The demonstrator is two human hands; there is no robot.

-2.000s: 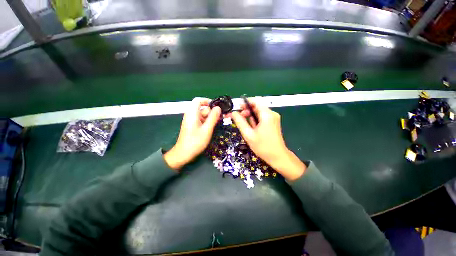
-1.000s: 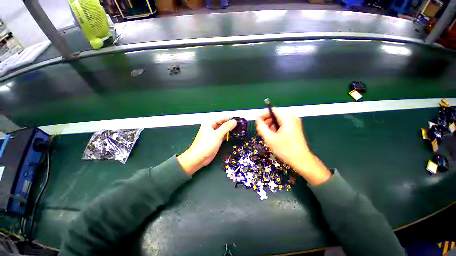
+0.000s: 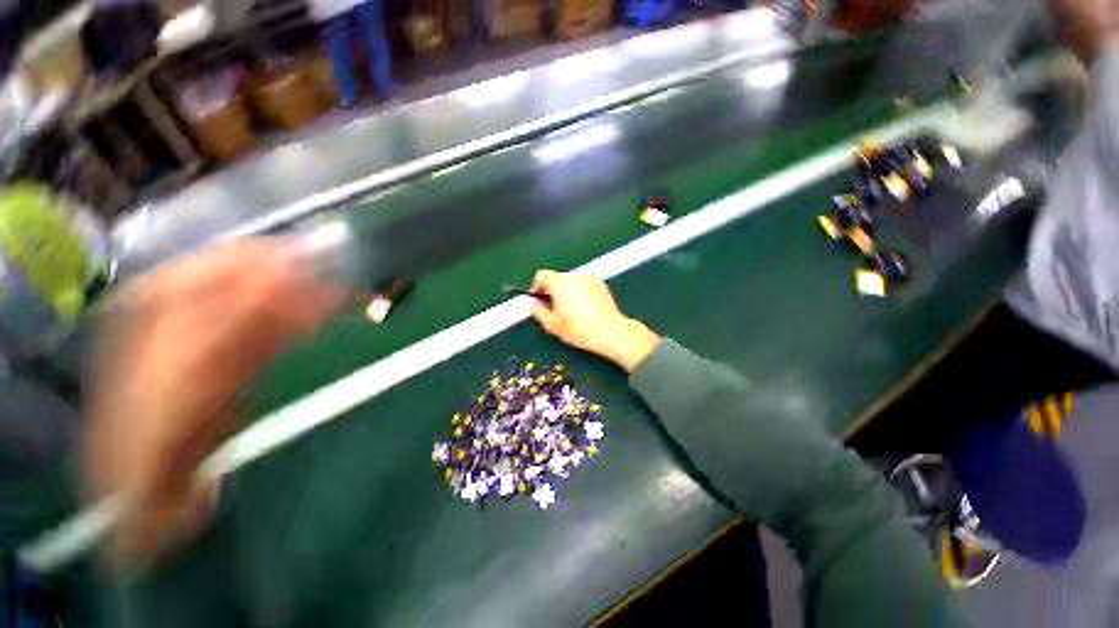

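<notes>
My left hand (image 3: 203,356) is large and badly blurred at the left, close to the camera; whether it holds anything cannot be told. My right hand (image 3: 577,313) is over the white rail (image 3: 430,353), closed on a thin dark tool (image 3: 528,293) pointing left. A black unit (image 3: 388,301) with a pale tab is on the green belt beyond the rail, between my hands. A second black unit (image 3: 654,210) is on the belt farther right. The pile of small cross-shaped parts (image 3: 522,436) lies on the green bench in front of my right hand.
A heap of black units with pale tabs (image 3: 902,169) lies at the right, with another unit (image 3: 881,275) nearer. A neighbour's grey sleeve (image 3: 1080,233) is at the right edge. A blurred yellow-green fan (image 3: 47,245) is at the left. A person's legs (image 3: 357,52) show beyond the belt.
The view has turned and tilted. My left hand has left the black unit it held and moved far left, near the camera. A unit now shows on the belt between my hands. My right hand keeps the tool.
</notes>
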